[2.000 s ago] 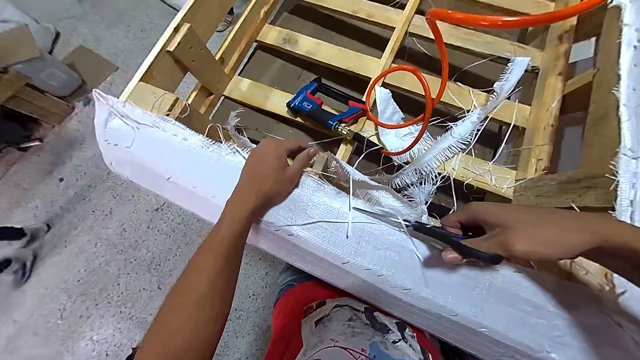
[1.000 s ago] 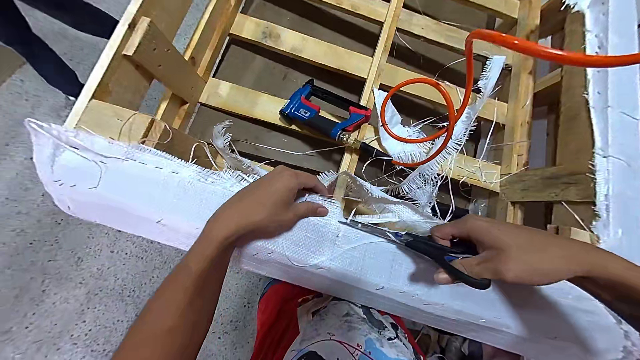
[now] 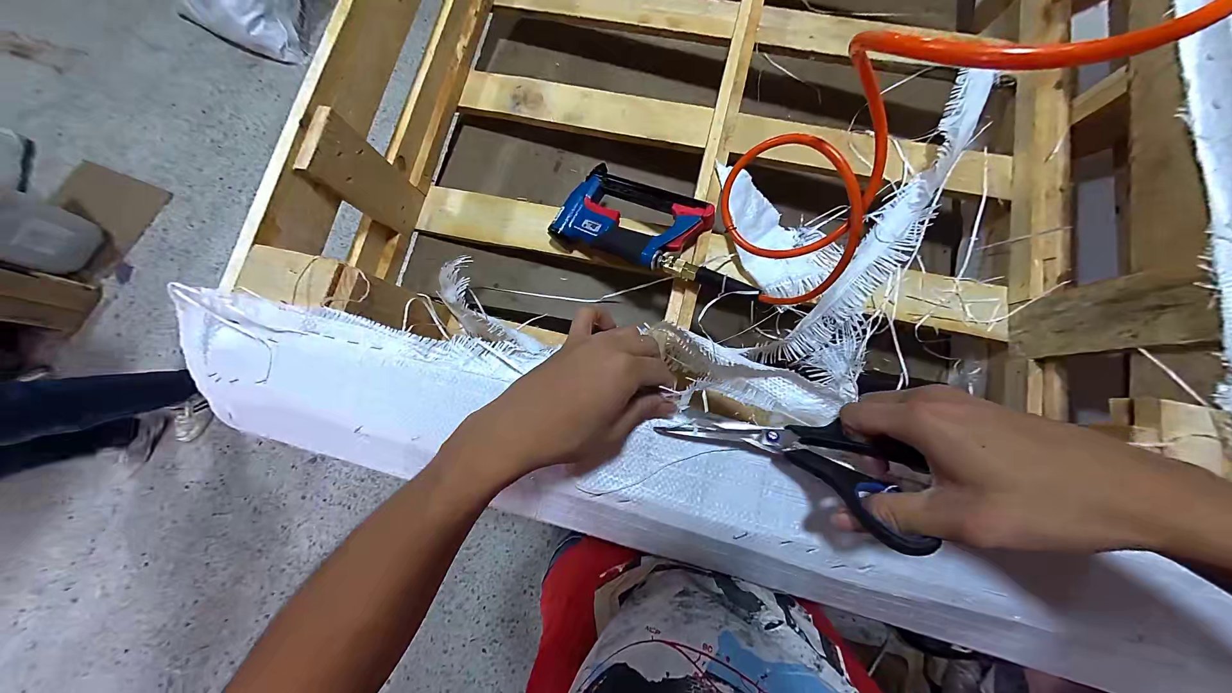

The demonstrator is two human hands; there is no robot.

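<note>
Black-handled scissors [image 3: 773,439] are in my right hand [image 3: 1001,472], fingers through the loops, blades pointing left and slightly apart at the edge of the white woven fabric [image 3: 385,385]. That fabric covers the near rail of a wooden frame [image 3: 587,106]. My left hand [image 3: 577,385] lies on the fabric's upper edge just left of the blade tips, its fingertips at the frayed edge; whether it pinches the cloth is hard to tell. A frayed fabric strip [image 3: 895,231] trails from the edge up over the slats. Staples dot the fabric.
A blue and red pneumatic stapler [image 3: 630,221] lies on the slats, joined to a coiled orange air hose [image 3: 871,106]. A wooden block [image 3: 358,168] juts from the left side. Another person's leg [image 3: 96,409] shows at the left, near cardboard [image 3: 115,207] on the floor.
The scissors were farther right and lower on the cloth two seconds ago, and my left hand was farther from their blades. The person's leg has changed position at the left.
</note>
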